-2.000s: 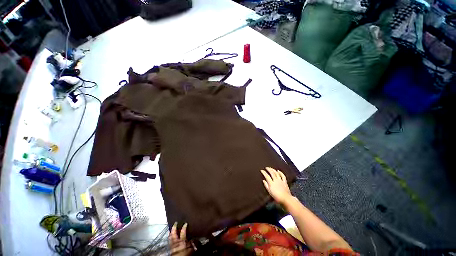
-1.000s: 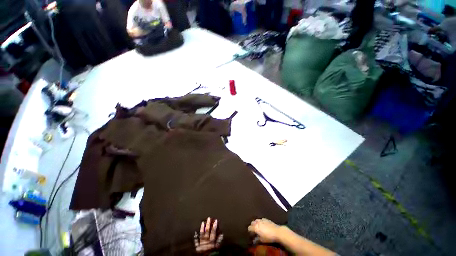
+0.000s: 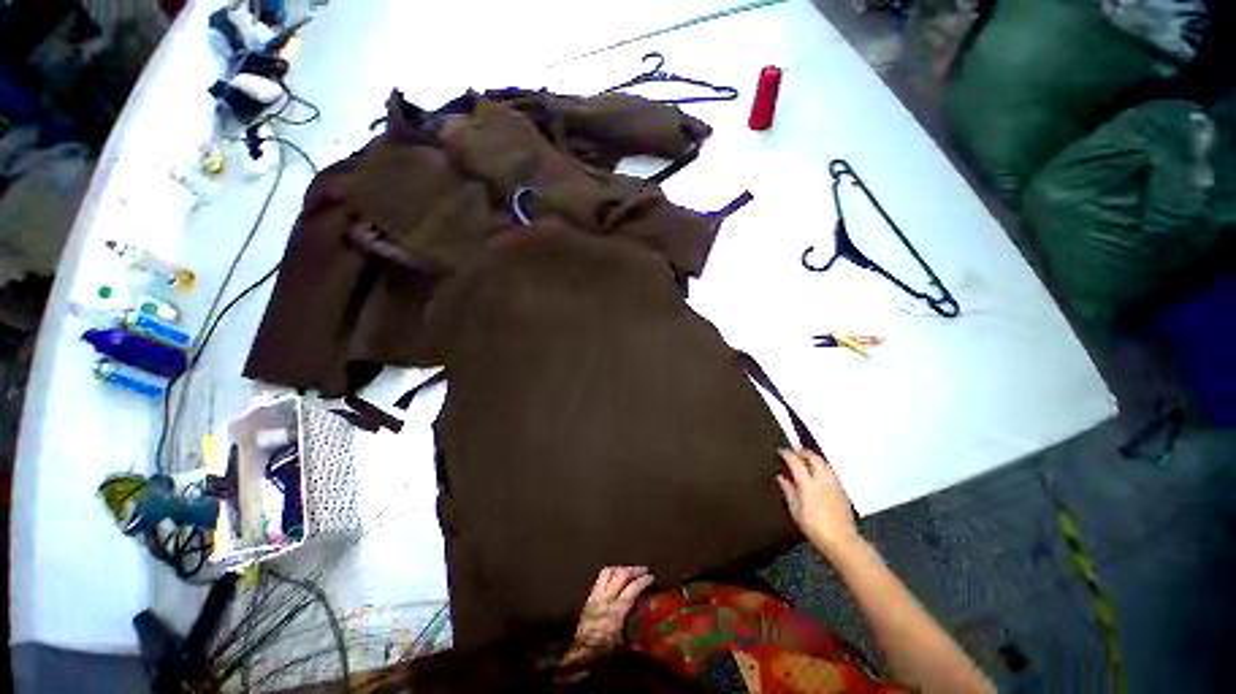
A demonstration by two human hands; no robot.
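Observation:
A dark brown sleeveless garment [image 3: 610, 407] lies flat on the white table, its lower edge towards me, with a hanger hook [image 3: 523, 205] showing at its neckline. My right hand [image 3: 819, 499] rests at the garment's lower right edge, fingertips on the cloth. My left hand [image 3: 613, 605] is at the hem near my body, fingers bent over the cloth; whether it pinches the cloth I cannot tell. A crumpled brown jacket [image 3: 366, 258] lies beyond and left of the garment, with loose straps.
Black hangers [image 3: 868, 258], a red thread cone [image 3: 766, 98] and yellow-handled snips [image 3: 849, 343] lie right and beyond. A white perforated basket [image 3: 325, 468], spray cans [image 3: 136, 353], a corded tool [image 3: 156, 508] and cords are left. Green sacks [image 3: 1132, 203] stand past the table's right edge.
My right hand has moved out to the garment's right edge, and its fingers have opened out. My left hand remains near the hem, with its fingers more bent. The view has tilted down.

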